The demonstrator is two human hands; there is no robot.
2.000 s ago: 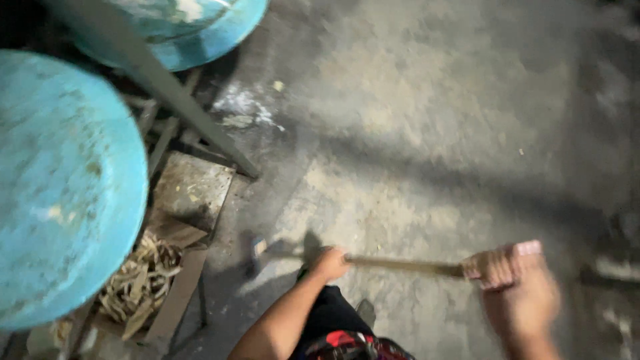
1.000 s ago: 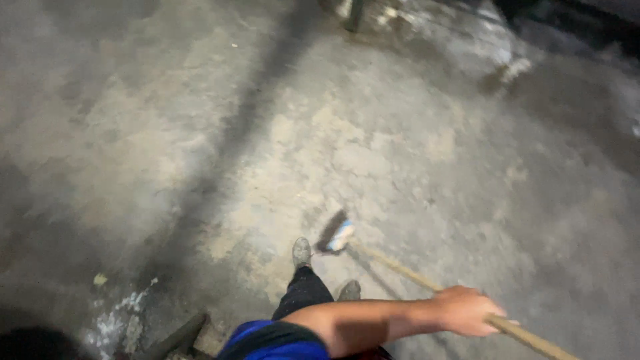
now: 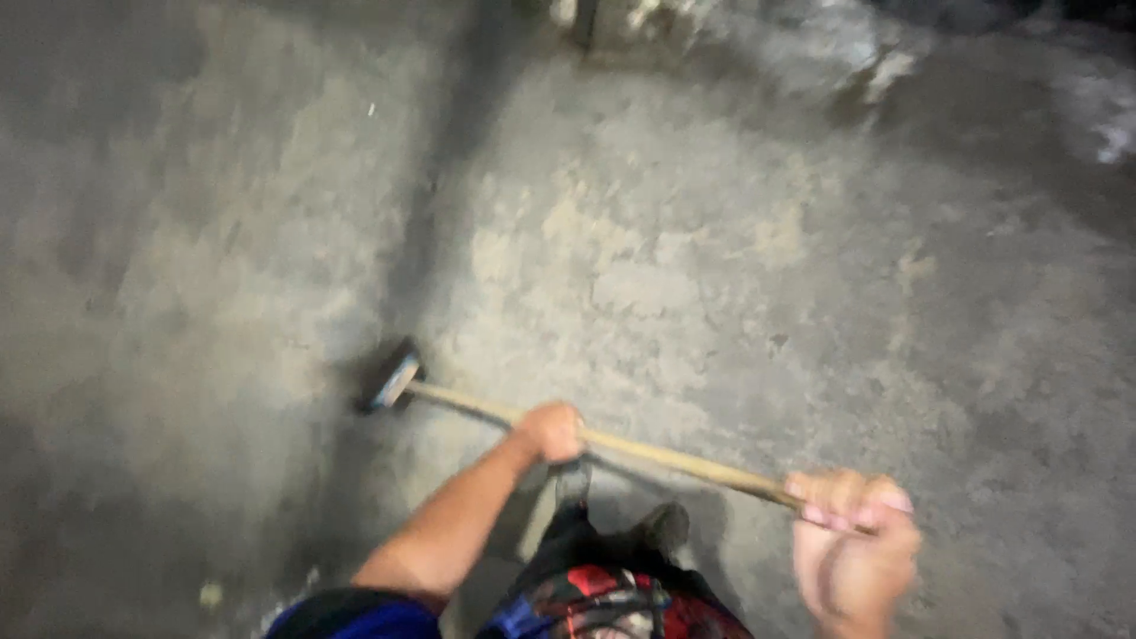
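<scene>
A push broom with a long wooden handle (image 3: 683,461) lies slantwise across the lower middle of the head view. Its head (image 3: 395,382), dark-bristled with a pale and blue block, is at the left end, low over or on the floor; contact is blurred. My left hand (image 3: 552,432) is closed around the handle partway along, nearer the broom head. Around the upper end at the right, my right hand (image 3: 852,506) is wrapped with its fingers on top.
Stained, patchy concrete floor (image 3: 648,284) spreads around my shoes (image 3: 664,525). A dark post or leg (image 3: 586,22) stands at the top edge, beside whitish patches on the floor. A small pale bit (image 3: 210,595) lies at the lower left.
The view has swung away from the blue-green tubs and the box of scraps. Compared with one second ago, the broom head is farther left of my feet, and both hands now show on the handle.
</scene>
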